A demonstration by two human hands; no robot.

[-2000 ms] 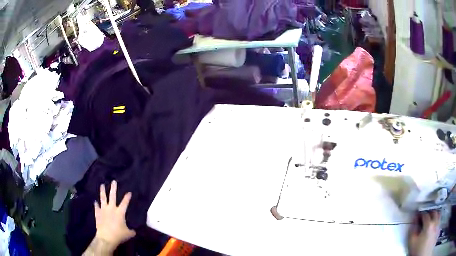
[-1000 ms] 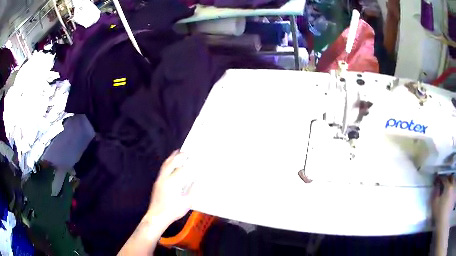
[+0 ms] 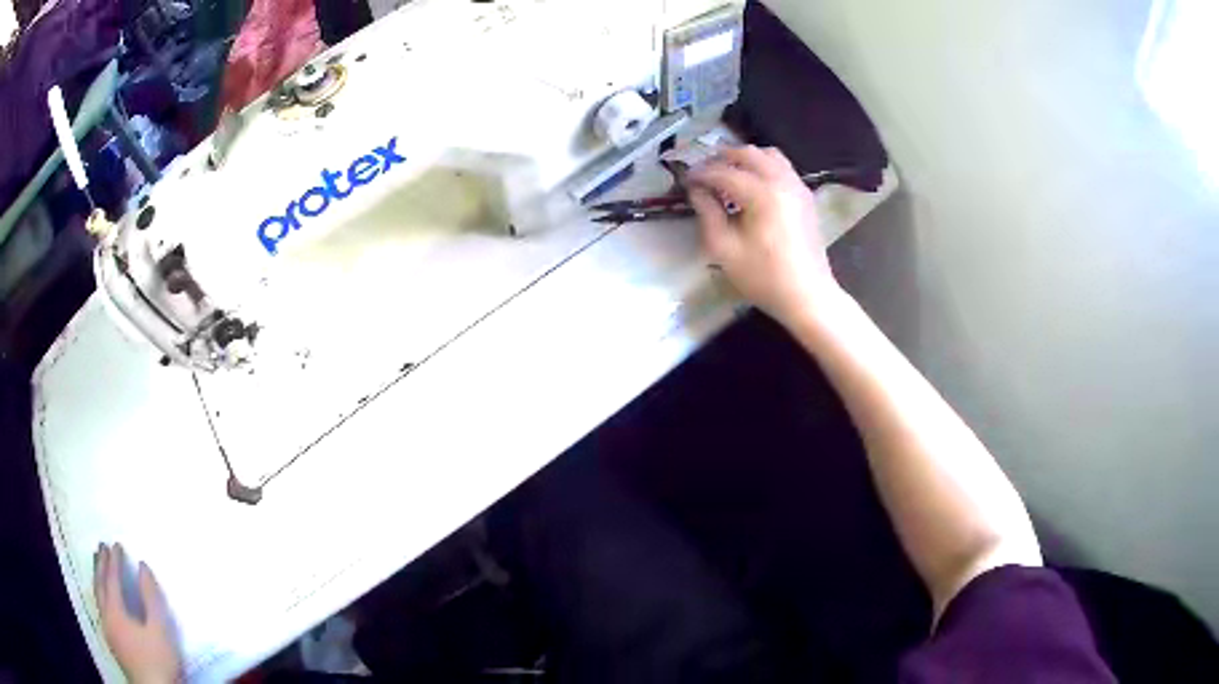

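Observation:
The white sewing machine head [image 3: 468, 174] with blue "protex" lettering stands on the white machine table [image 3: 441, 468]. My right hand [image 3: 755, 221] is at the table's far right end, beside the handwheel. Its fingers are curled together on a dark pointed tool [image 3: 639, 210], like snips, whose tips point left; its handle end is partly hidden by the fingers. My left hand [image 3: 134, 621] lies on the table's lower left edge, fingers a little apart, empty, cut off by the bottom of the picture. No cloth is under the needle area [image 3: 230, 348].
A small control panel [image 3: 705, 60] stands above the handwheel [image 3: 624, 118]. Dark cloth [image 3: 802, 100] lies behind the right end, beside a pale wall [image 3: 1016, 241]. My dark-clad lap is below the table's front edge. A reddish sack [image 3: 267, 47] and purple cloth are at the upper left.
The view has swung right and tilted. My right hand and forearm now show fully, with the dark tool at the fingers. My left hand, over the dark cloth two seconds ago, rests on the table edge.

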